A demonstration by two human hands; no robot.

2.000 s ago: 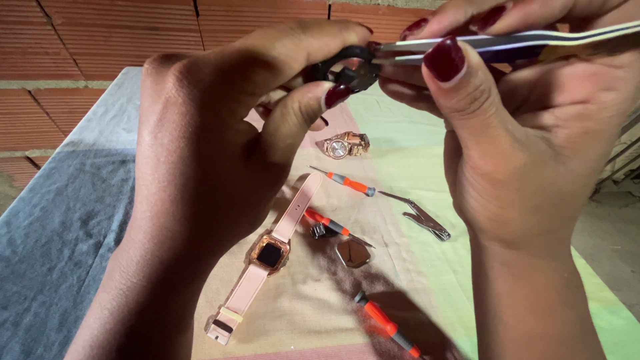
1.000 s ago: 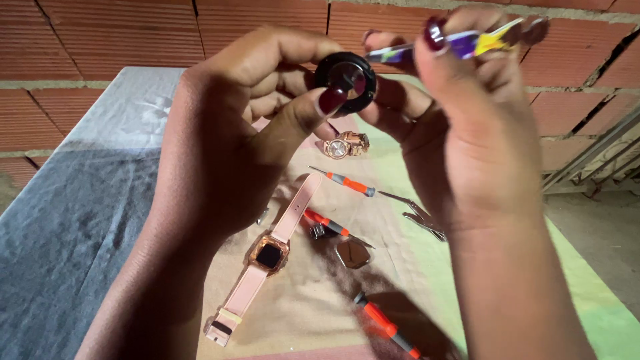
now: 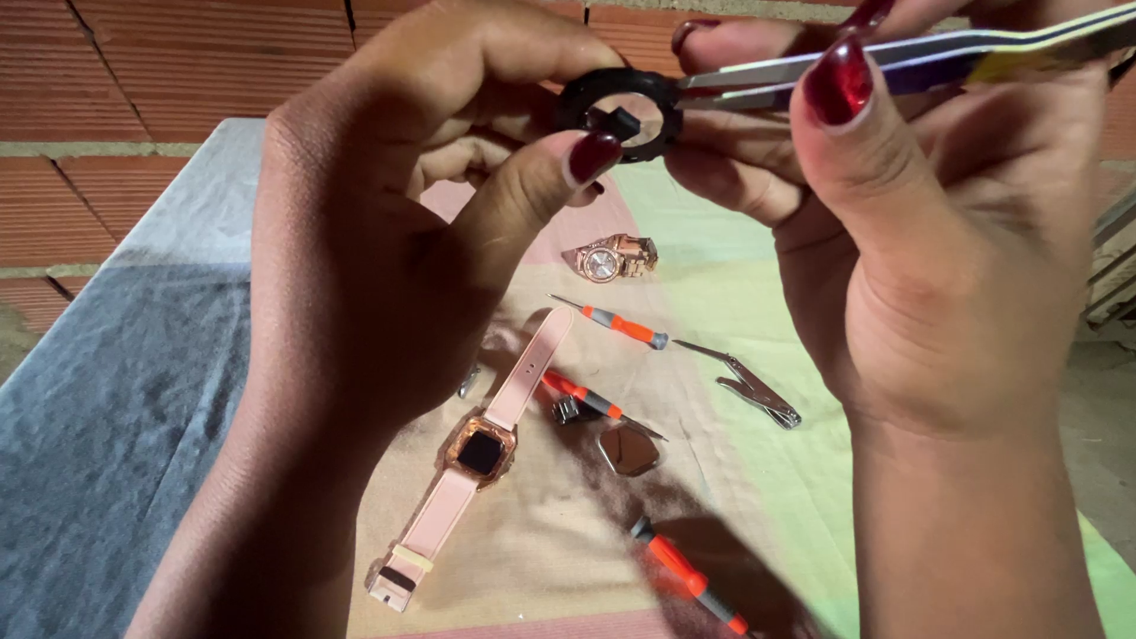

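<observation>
Near the top centre, my left hand (image 3: 382, 195) grips a round black watch case part (image 3: 658, 133) between thumb and fingers, and a small black piece (image 3: 619, 124) shows at its middle under the thumbnail. My right hand (image 3: 932, 231) holds metal tweezers (image 3: 914, 60) with coloured handles. The tweezers' tips reach the right edge of the black part, while lower fingers of my right hand are close beside it. Whether the tips pinch anything cannot be told.
Below the hands, a cloth holds a rose-gold watch (image 3: 602, 264), a pink-strapped square watch (image 3: 481, 453), orange-and-grey screwdrivers (image 3: 630, 329), nail clippers (image 3: 754, 390), a metal watch back (image 3: 628, 449) and a small dark clip-like piece (image 3: 568, 409). A brick wall (image 3: 213, 67) stands behind.
One second ago the tweezers were raised off the black part, pointing left above it; now their tips are at its right edge. The black part has tilted in my left hand.
</observation>
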